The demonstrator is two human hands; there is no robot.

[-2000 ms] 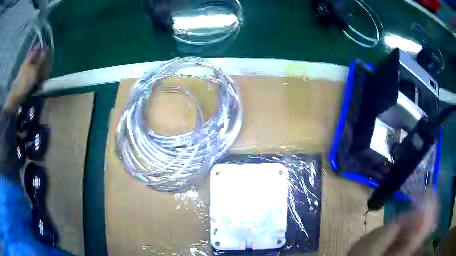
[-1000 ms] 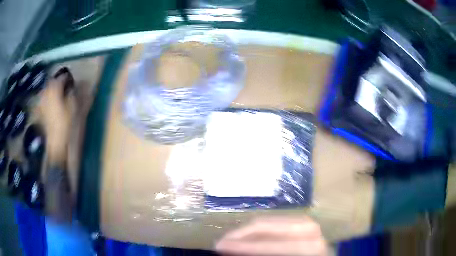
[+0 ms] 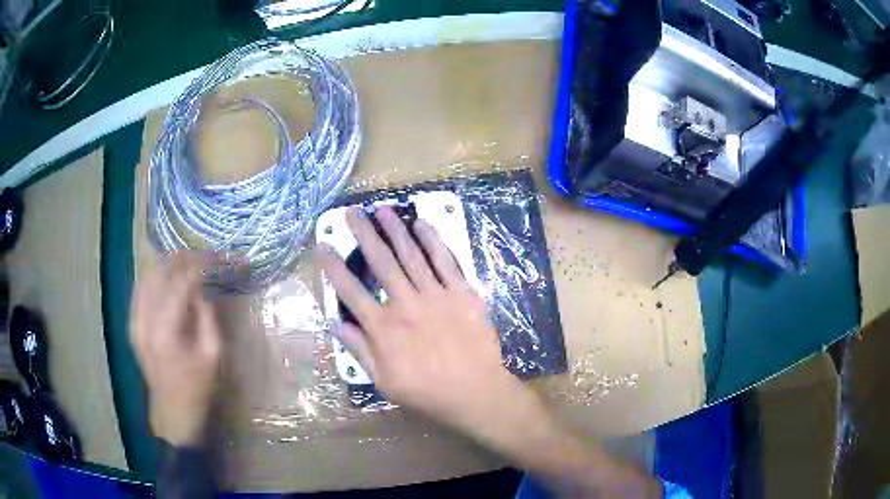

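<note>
A white square jig plate (image 3: 451,229) lies on a film-wrapped black base plate (image 3: 546,307). My right hand (image 3: 424,326) spreads over a black round housing (image 3: 351,267) on the jig; the fingers hide most of the housing. My left hand (image 3: 178,336) is blurred, left of the jig at the lower edge of the clear cable coil (image 3: 332,146). Whether its fingertips hold a cable strand cannot be told.
A blue-rimmed tray (image 3: 559,146) at upper right holds a silver-and-black box (image 3: 727,83). A black electric screwdriver (image 3: 747,200) lies across its corner, bit pointing down-left. Black housings (image 3: 29,346) stand at far left. A cardboard box (image 3: 795,419) is at lower right.
The view has shifted right. My left hand has moved from the waiting housings to beside the coil. My right hand has come over the jig, where a black housing now sits.
</note>
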